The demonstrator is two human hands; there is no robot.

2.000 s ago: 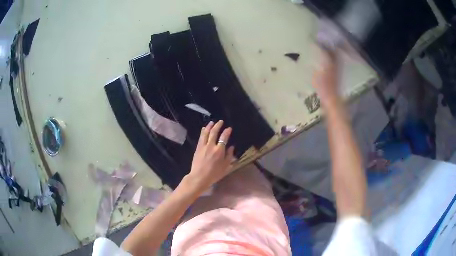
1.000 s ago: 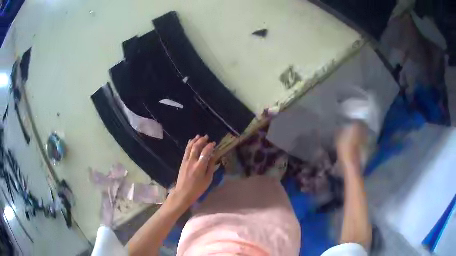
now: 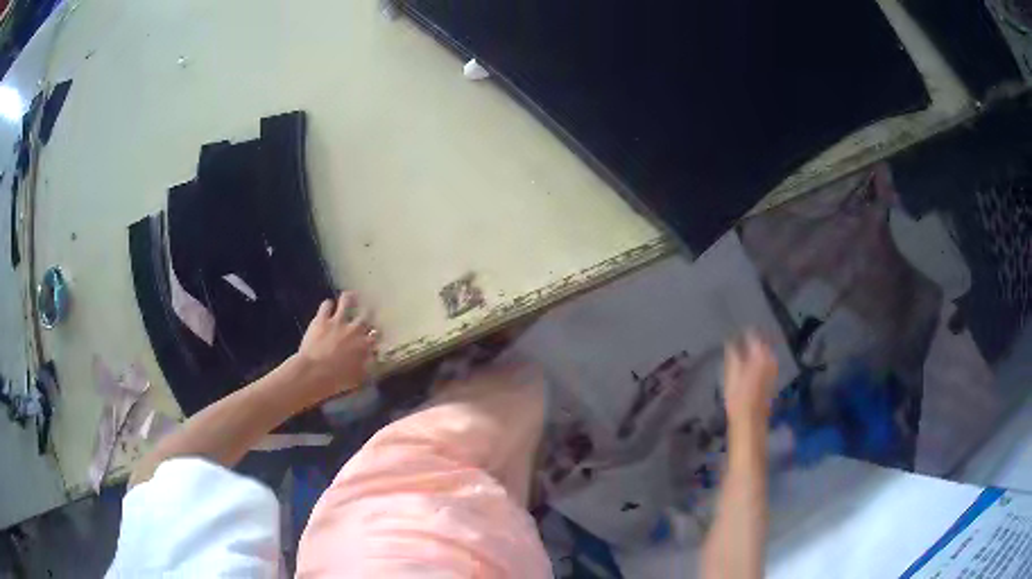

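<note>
Several black curved bands (image 3: 232, 238) lie side by side on the cream table (image 3: 396, 215), left of centre. A pinkish offcut (image 3: 190, 305) and a small white scrap (image 3: 239, 286) lie on them. My left hand (image 3: 340, 347) rests at the table edge, its fingers touching or just beside the bands' lower right corner; whether it grips anything is unclear. My right hand (image 3: 749, 373) is blurred, off the table edge above the floor, with nothing visible in it.
A large dark panel stack (image 3: 702, 102) lies at the upper right. Pinkish offcuts (image 3: 117, 413) lie at the lower left edge. A round dish (image 3: 52, 297) is at far left. Scraps and blue plastic (image 3: 843, 424) lie below; a white printed box or sack (image 3: 962, 537) is at lower right.
The view has turned right, showing more of the dark panel stack. The pale thing in my right hand is gone. My left hand has moved to the bands' right corner. The dark triangular scrap is no longer visible.
</note>
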